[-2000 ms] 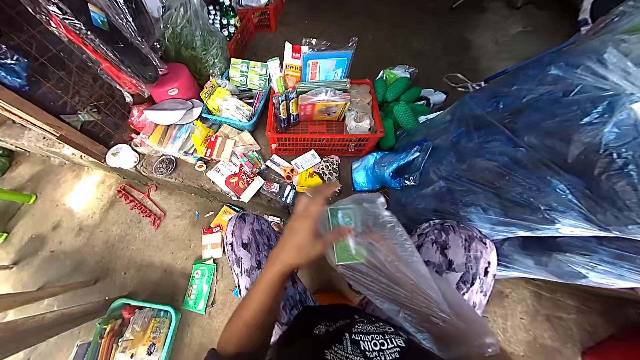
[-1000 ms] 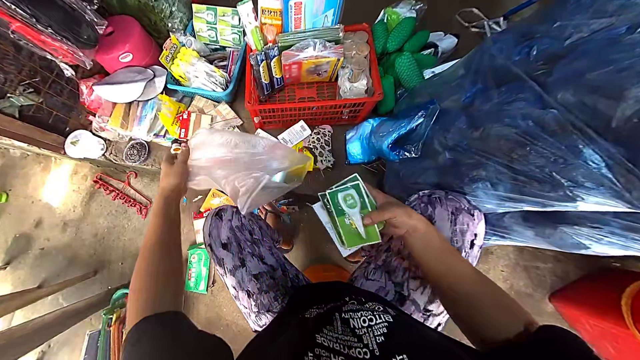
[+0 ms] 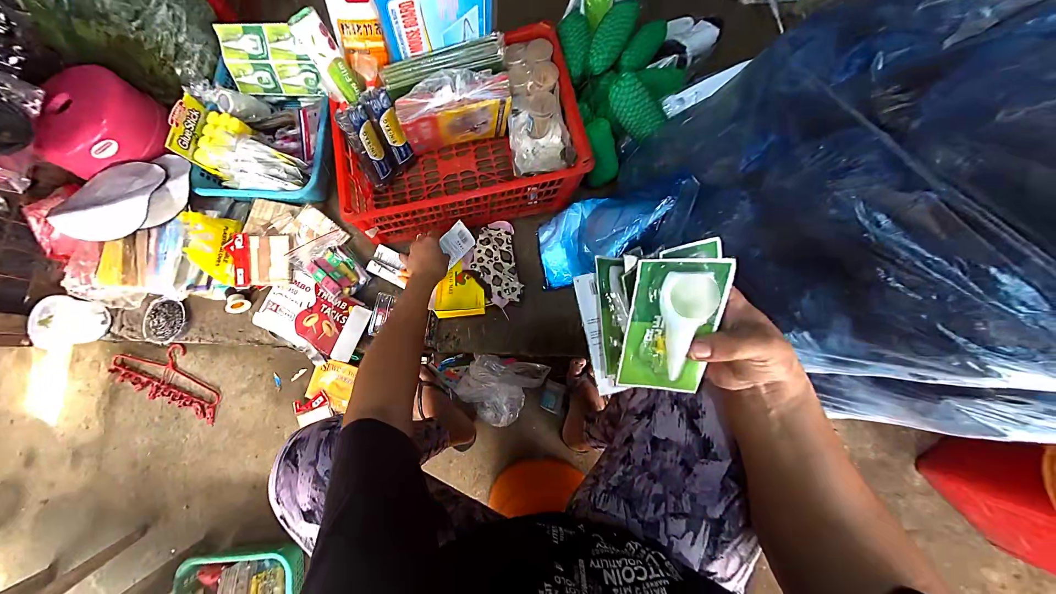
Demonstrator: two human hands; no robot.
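My right hand (image 3: 747, 342) holds several green packs, fanned out; the front pack (image 3: 676, 322) shows a white funnel-shaped item. My left hand (image 3: 426, 257) reaches to the low ledge in front of the red basket, its fingers at a small white card (image 3: 456, 242) that bears writing. Whether the fingers grip the card cannot be told. Close to that hand lie a yellow pack (image 3: 459, 290) and a leopard-print cloth item (image 3: 495, 260). A crumpled clear plastic bag (image 3: 492, 388) lies on the ground between my feet.
Ahead stands a red plastic basket (image 3: 462, 202) of packaged goods, beside a blue basket (image 3: 318, 186) with glue sticks. Dark blue plastic sheeting (image 3: 891, 206) covers the right side. A red hanger (image 3: 169, 384) lies on the ground at left; an orange stool (image 3: 536, 487) is beneath me.
My left hand, which held up a clear plastic bag one second ago, has moved right to the ledge. The bag is now down between my feet. The green packs in my right hand are now higher in view.
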